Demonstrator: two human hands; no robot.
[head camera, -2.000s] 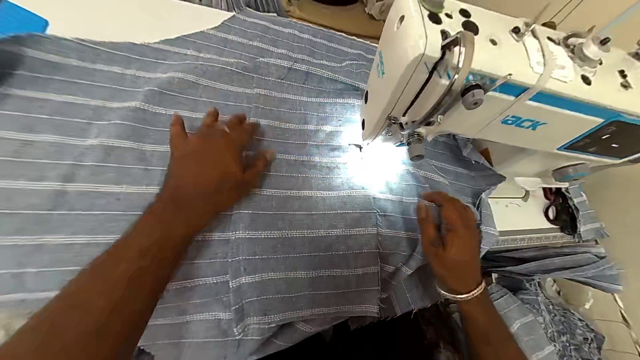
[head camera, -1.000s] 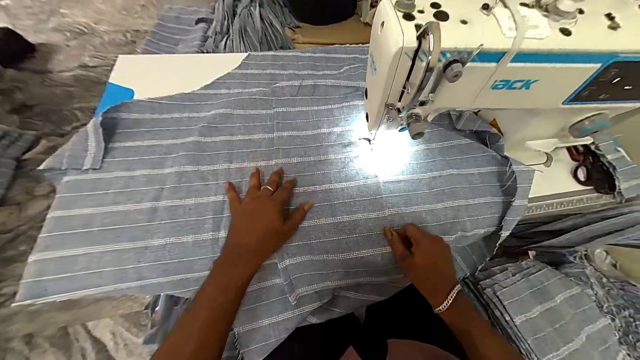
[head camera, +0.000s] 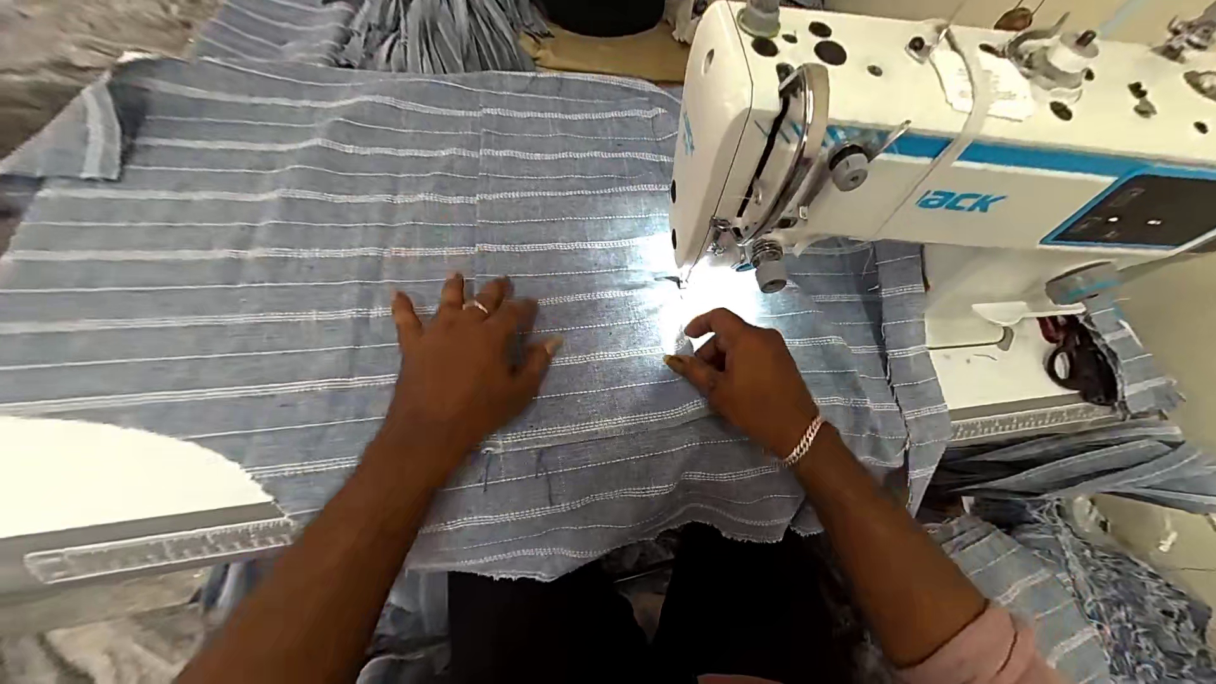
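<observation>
A blue-grey striped fabric (head camera: 313, 218) lies under the lit needle area of a white Jack sewing machine (head camera: 855, 171). My left hand (head camera: 465, 361) rests flat on the cloth, left of the needle, fingers spread and a ring on one finger. Just below the presser foot, my right hand (head camera: 746, 380) pinches the fabric between thumb and index finger, close to the light. A bracelet is on my right wrist. The right fingertips cover the cloth they pinch.
Black-handled scissors (head camera: 1083, 366) lie on the machine bed at the right. Striped cut pieces (head camera: 1026, 579) are piled lower right. More striped cloth (head camera: 446, 38) hangs beyond the far edge. A ruler strip (head camera: 161, 549) runs along the table's front edge at left.
The fabric has shifted and turned, with the white tabletop now showing at its lower left rather than upper left. My right hand has moved up close to the needle.
</observation>
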